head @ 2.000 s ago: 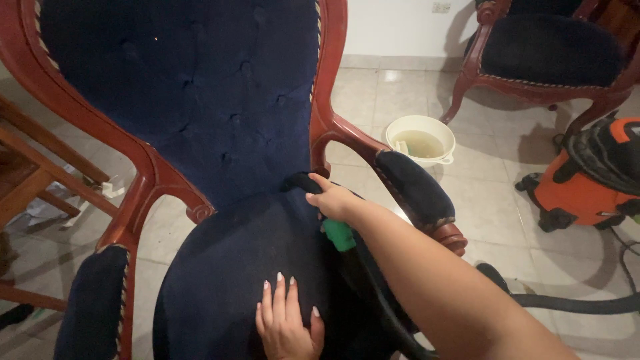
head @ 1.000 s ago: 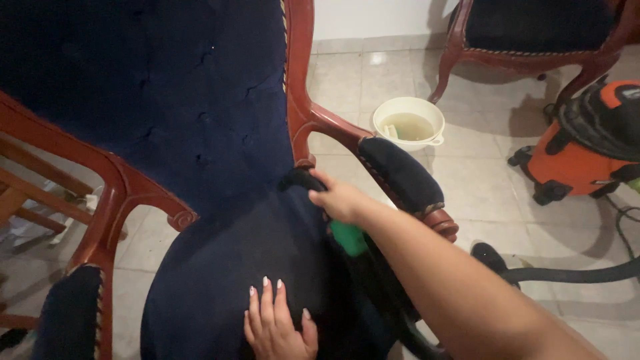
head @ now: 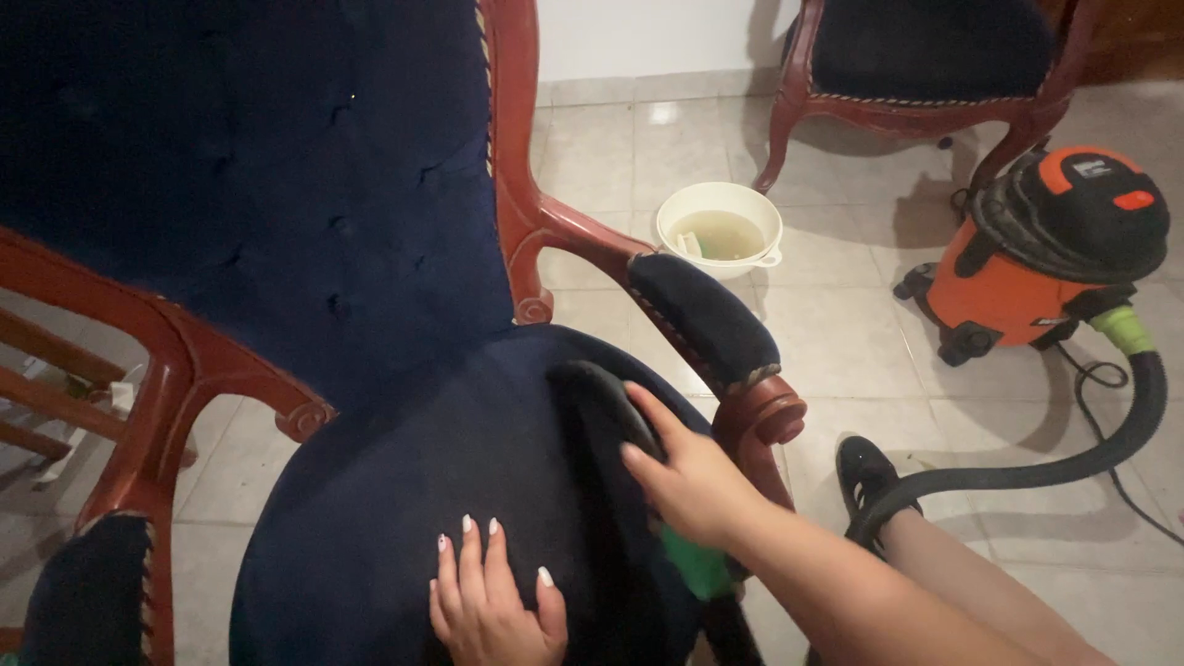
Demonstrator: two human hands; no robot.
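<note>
Dark blue velvet covers the seat of a carved wooden armchair. My left hand lies flat on the front part of the seat, fingers spread, holding nothing. My right hand grips a black vacuum nozzle, whose tip rests on the right side of the seat. Below that hand a green fitting shows on the tool. The buttoned backrest rises behind the seat, and the padded right armrest is just beyond my right hand.
An orange and black wet-dry vacuum stands on the tiled floor at right, its grey hose running past a black shoe. A white bucket of cloudy water sits behind the armrest. Another blue armchair is at the back; wooden slats are at left.
My right hand has drawn the nozzle from the rear of the seat toward its front. My left hand stays on the seat. The view has shifted, and the shoe and leg now show.
</note>
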